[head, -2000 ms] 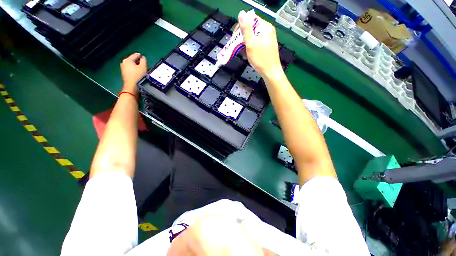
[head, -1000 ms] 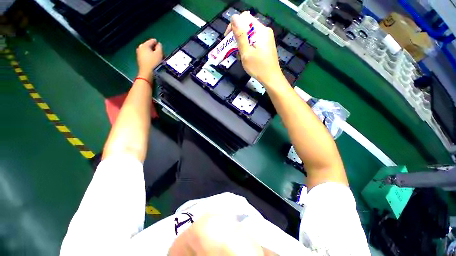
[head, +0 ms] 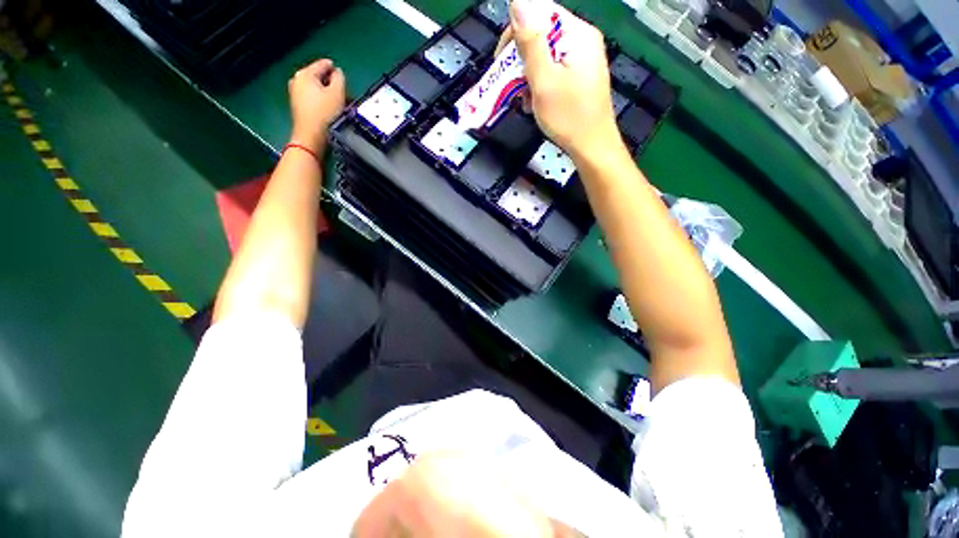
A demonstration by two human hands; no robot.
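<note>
My right hand (head: 573,79) grips a white glue tube (head: 496,92) with purple-red print, its nozzle end pointing down-left over the black parts tray (head: 487,171). The tube's lower end is close above a module (head: 449,140) with a white dotted square; whether it touches I cannot tell. More modules sit in rows in the tray, some hidden by my right hand. The tray lies on a thick black tray stack (head: 442,236). My left hand (head: 317,97) is loosely curled beside the tray's left corner, with nothing visible in it.
Another dark tray stack (head: 226,37) stands at upper left. Loose modules (head: 623,312) and a crumpled clear bag (head: 707,229) lie right of my arm's line. A green box (head: 810,389), grey screwdriver (head: 899,381) and black heap (head: 873,462) are at right. White compartment trays (head: 799,121) line the far edge.
The tube in my right hand has moved over the tray towards its near-left modules. My left hand stays curled by the tray's corner. The whole view has shifted.
</note>
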